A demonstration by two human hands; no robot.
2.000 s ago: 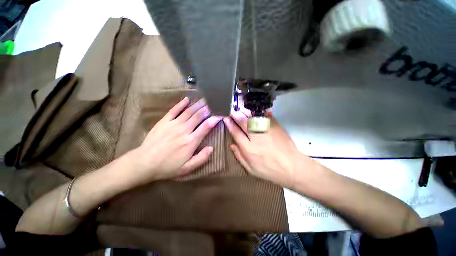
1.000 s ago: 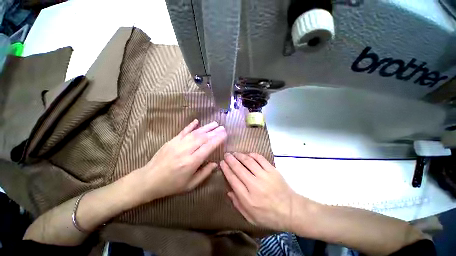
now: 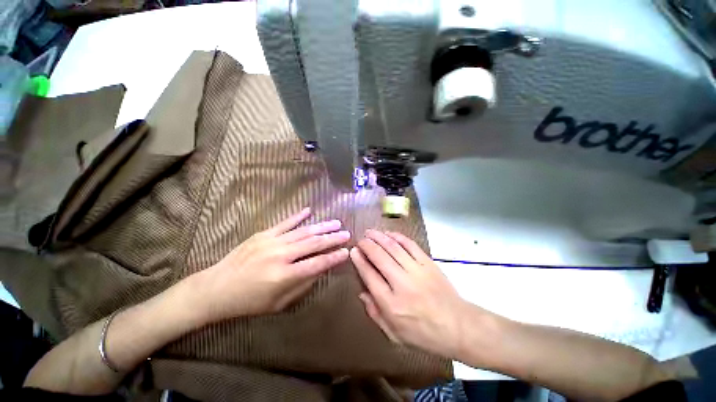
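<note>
A brown ribbed garment panel [image 3: 267, 180] lies over the white table and runs under the head of the sewing machine [image 3: 518, 86]. My left hand [image 3: 279, 271] lies palm down on the cloth, left of and below the needle area, fingers pointing right. My right hand [image 3: 408, 286] lies flat beside it, its fingertips close to my left fingertips. No cloth is visibly pinched; both hands press on it. The presser foot and needle [image 3: 361, 179] show under purple-white light, partly hidden by the machine head. The small cream knob [image 3: 396, 206] sits just right of them.
Folded brown cloth [image 3: 102, 177] is bunched at the left. A bright green plastic item [image 3: 38, 85] is at the upper left. The machine bed [image 3: 510, 212] lies right of the needle. A black tool-like part [image 3: 658, 289] is at the far right. A larger white knob [image 3: 465, 92] is above.
Both hands moved from close at the needle toward me, then my left hand a little lower and flatter. The cloth by the needle is now uncovered. The camera view has shifted.
</note>
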